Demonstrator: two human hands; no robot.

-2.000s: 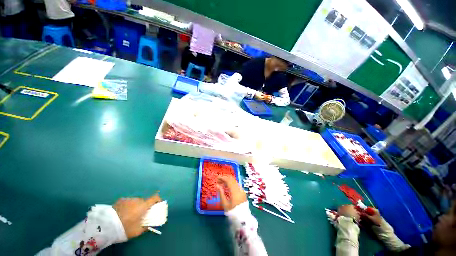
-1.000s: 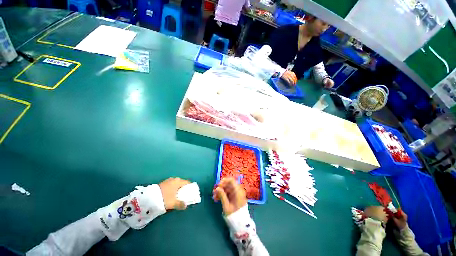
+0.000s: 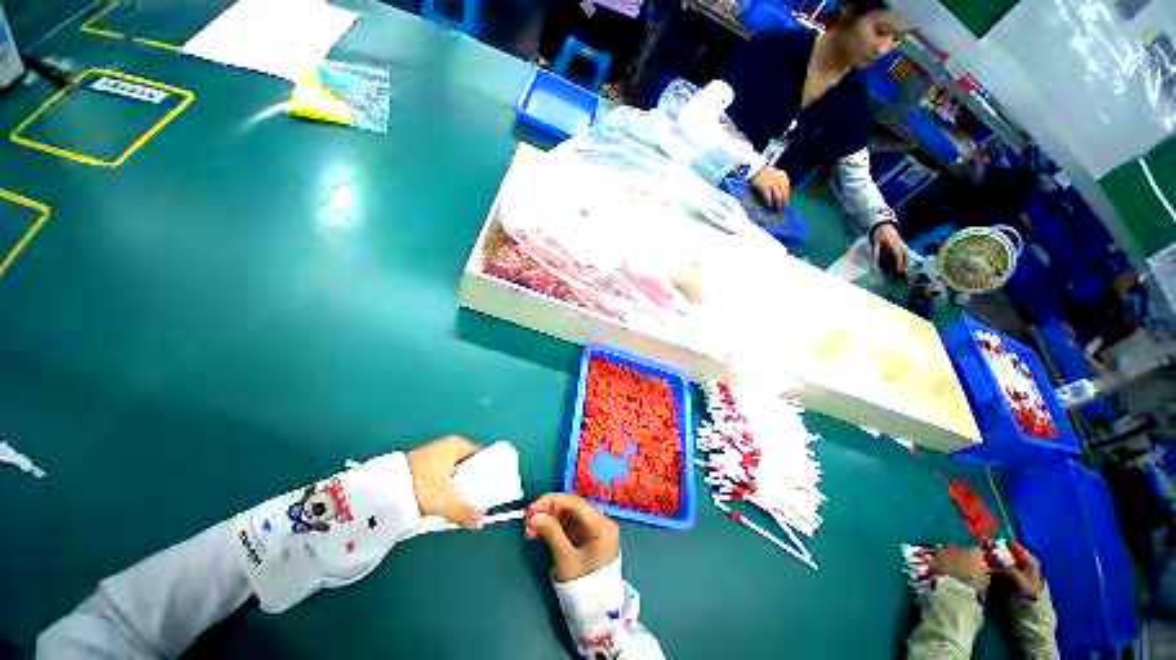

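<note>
My left hand (image 3: 445,485) holds a bundle of white sticks (image 3: 488,476). One stick sticks out of it to the right. My right hand (image 3: 575,533) pinches a small red cap (image 3: 535,518) at the end of that stick; whether the cap is on the stick is hard to tell. The blue tray (image 3: 690,445) of loose red caps (image 3: 631,419) lies just above my right hand, with a blue patch showing among the caps. A pile of capped white sticks (image 3: 770,467) lies right of the tray.
A long cream box (image 3: 597,326) with a clear plastic bag (image 3: 619,206) stands behind the tray. Another person's hands (image 3: 965,567) work at the lower right beside blue bins (image 3: 1060,548). A person (image 3: 806,97) sits across the table. A fan (image 3: 976,261) stands at the right.
My right hand has moved from the tray's lower left edge to the stick beside my left hand, with a red cap. One stick now extends from the left-hand bundle. The view has shifted.
</note>
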